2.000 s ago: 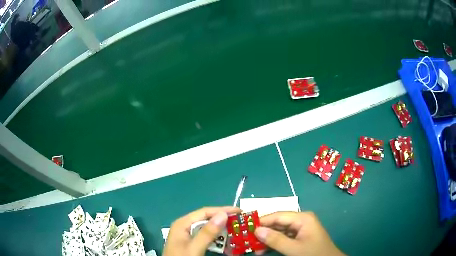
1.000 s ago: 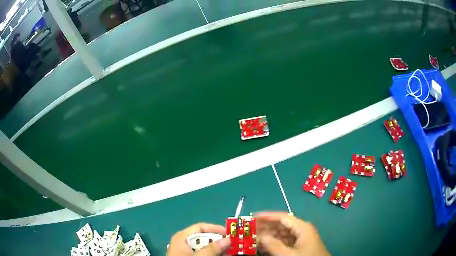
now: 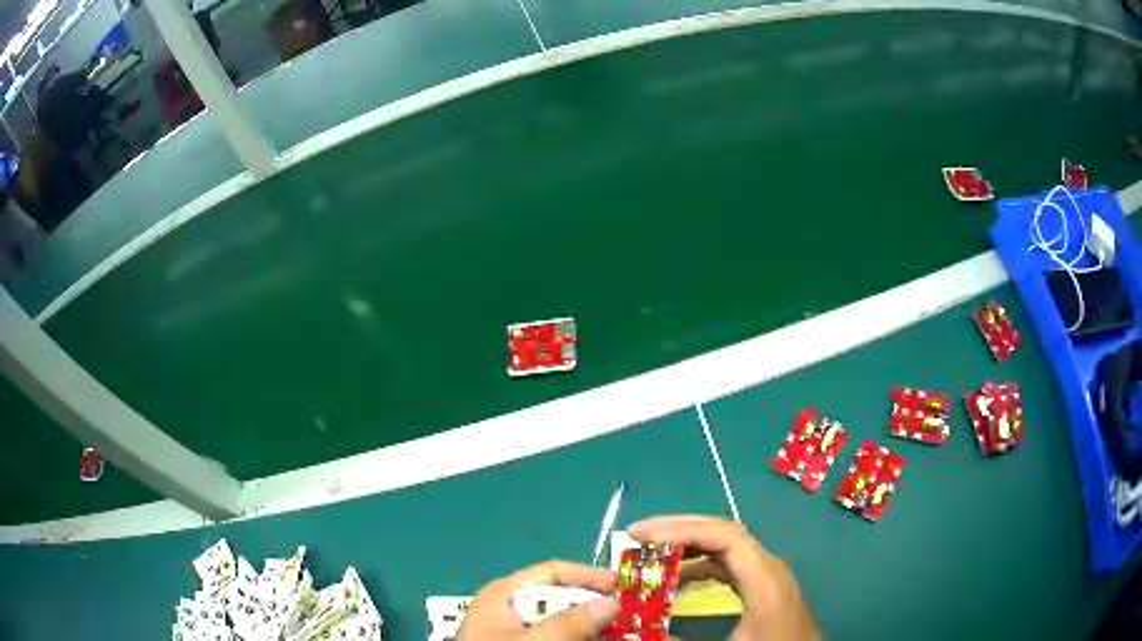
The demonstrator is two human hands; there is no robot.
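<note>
A red circuit board (image 3: 646, 589) is held upright between my two hands at the bottom centre, with a white edge showing behind its upper left. My left hand (image 3: 532, 604) holds a white plastic panel (image 3: 546, 602) and touches the board's left side with its fingertips. My right hand (image 3: 739, 570) grips the board at its top and right side. A yellow patch (image 3: 708, 599) shows under my right hand. Another white panel (image 3: 447, 616) lies left of my left hand. A slim pale pen-shaped tool (image 3: 609, 520) lies just beyond my hands. Both hands are cut off by the bottom edge.
White panels (image 3: 269, 601) are heaped at lower left. Several loose red boards (image 3: 869, 481) lie at right, beside a blue tray (image 3: 1059, 363) holding a white cable and black items. A white-rimmed red unit (image 3: 542, 347) lies on the green belt (image 3: 413, 276). Metal posts stand at left.
The white-rimmed unit has moved left along the belt. My right hand, blurred a second ago, now grips the board. The white edge behind the board and the yellow patch have come into view.
</note>
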